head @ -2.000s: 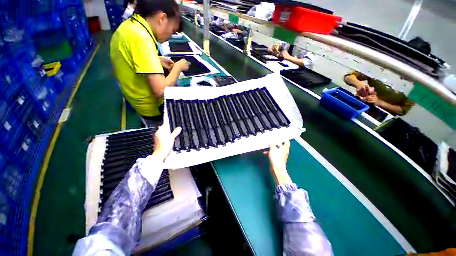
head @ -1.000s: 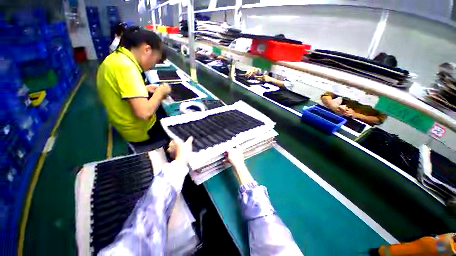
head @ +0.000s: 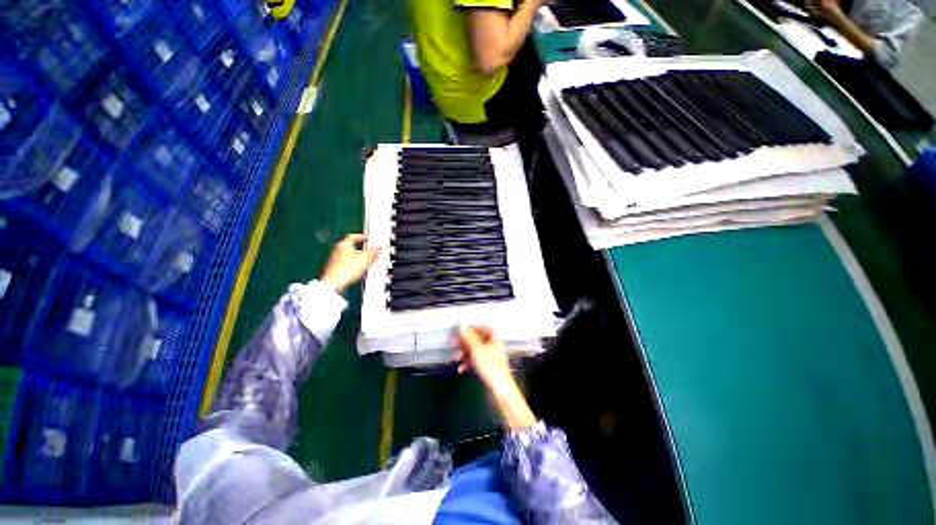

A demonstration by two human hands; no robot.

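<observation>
A stack of white sheets (head: 523, 256) stands at the left of the bench, with black plastic strips (head: 450, 231) in a row on its top sheet. My left hand (head: 350, 261) is at the left edge of the top sheet, fingers on the edge. My right hand (head: 480, 352) is at the near edge of the stack, slightly blurred; whether it grips the sheet cannot be told. A second stack of sheets (head: 708, 210) with black strips (head: 698, 118) on top lies on the green bench at the upper right.
The green bench top (head: 759, 359) has a pale edge strip. A person in a yellow-green shirt (head: 452, 62) stands beyond the left stack. Blue crates (head: 113, 226) line the left side beside the aisle. A white roll (head: 611, 42) lies behind the right stack.
The sheet of strips held up earlier was set on the bench stack. Both my hands have since left that stack and moved to the left stack. The view has turned down and left.
</observation>
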